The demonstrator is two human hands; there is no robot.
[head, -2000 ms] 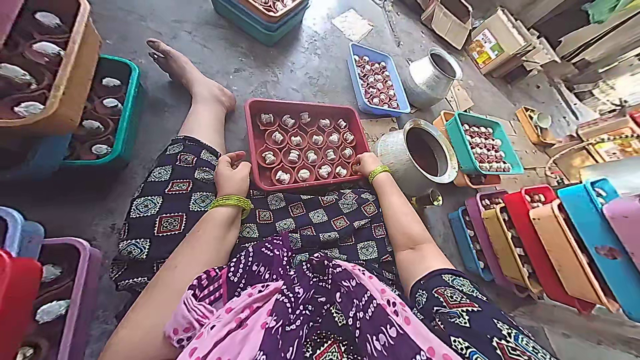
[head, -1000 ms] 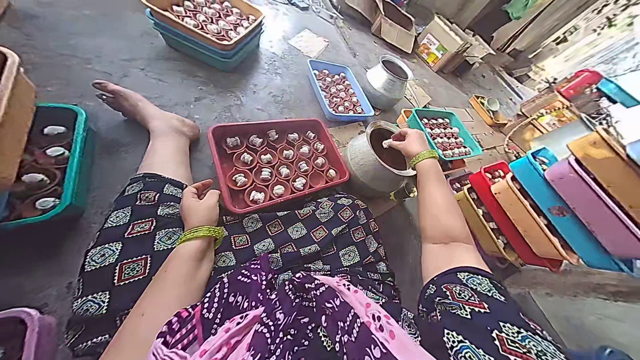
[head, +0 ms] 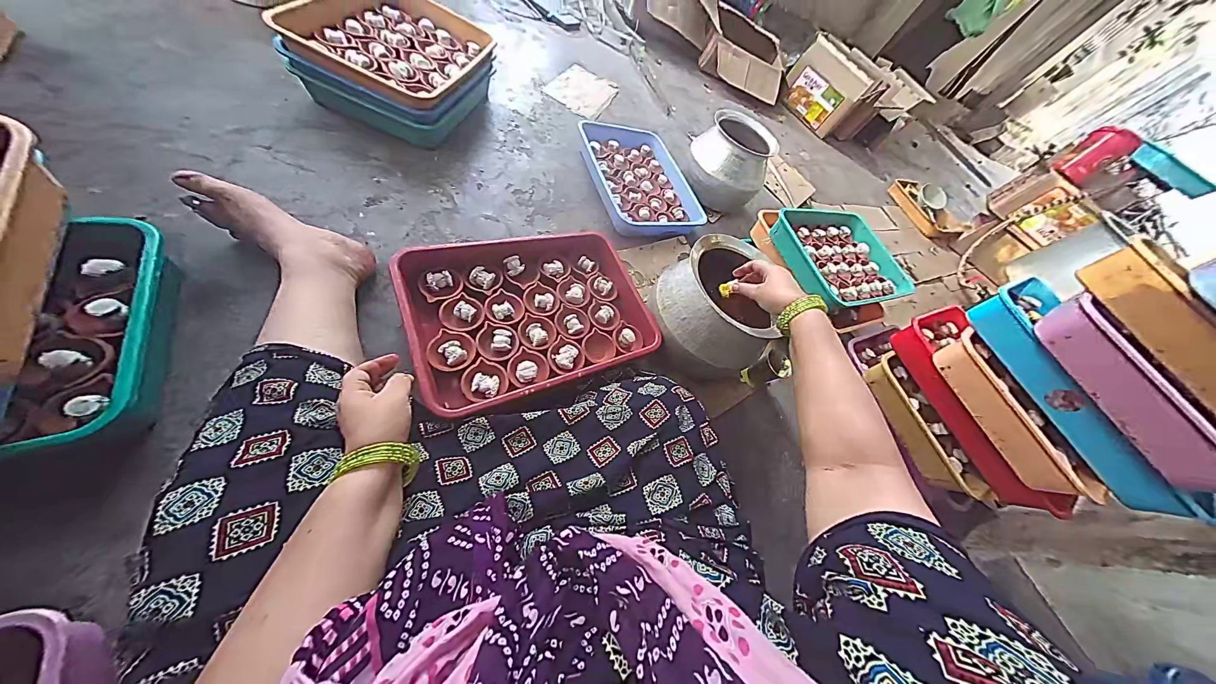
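A dark red plastic tray (head: 407,323) rests before my lap, filled with small clay cups (head: 527,369). Most of the cups hold a white tuft; one near the lower right (head: 599,348) shows none. My left hand (head: 377,401) is beside the tray's lower left corner, its fingers loosely curled with nothing visible in them. Over the mouth of a round metal pot (head: 698,318), right of the tray, my right hand (head: 763,287) pinches a small yellow piece (head: 727,289). Dark contents show inside the pot.
Beyond the pot stand a second metal pot (head: 727,169), a blue tray (head: 591,180) and a teal tray (head: 793,249) of filled cups. Stacked coloured trays (head: 1007,408) lean at the right. More trays (head: 147,332) flank me at the left, with an orange one (head: 285,28) on a stack ahead.
Both hands were at the red tray two seconds ago. My right hand has moved rightward to the metal pot; my left hand has stayed near the tray's left corner.
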